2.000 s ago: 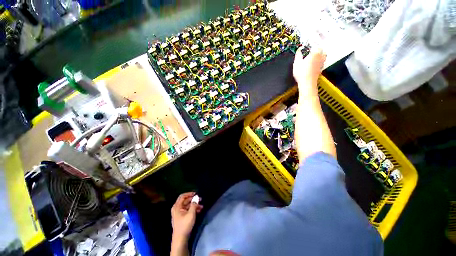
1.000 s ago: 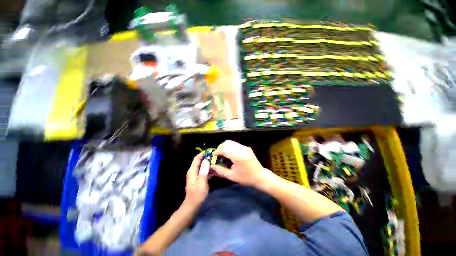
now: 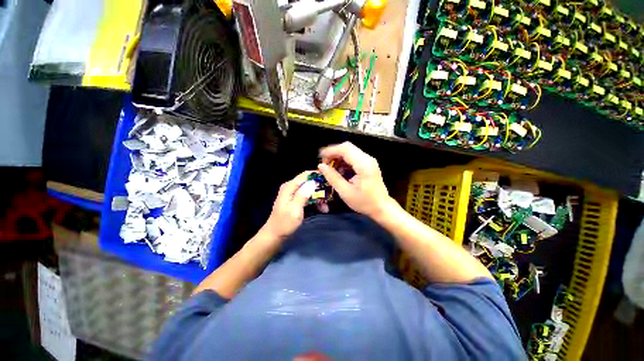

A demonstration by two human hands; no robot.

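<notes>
My left hand [image 3: 290, 204] and my right hand [image 3: 358, 182], both bare, are together over my lap. My left hand holds a white part [image 3: 308, 188] against a small circuit board [image 3: 320, 194]. My right hand grips the board side, with its fingers near the coloured wires. My fingers hide much of both pieces. The soldering machine's dark tip [image 3: 283, 121] points down, above and left of my hands, and does not touch the pieces.
A blue bin [image 3: 236, 185] of white parts is at left, below a black fan [image 3: 185, 62]. A yellow crate [image 3: 462, 204] at right holds soldered units. Rows of circuit boards [image 3: 474, 128] lie on a black sheet [image 3: 565, 146] on the bench. Green sticks [image 3: 364, 88] lie right of the machine.
My right hand came from the board rows to my left hand with a circuit board. The two hands now hold it with the white part. The camera view turned and moved closer.
</notes>
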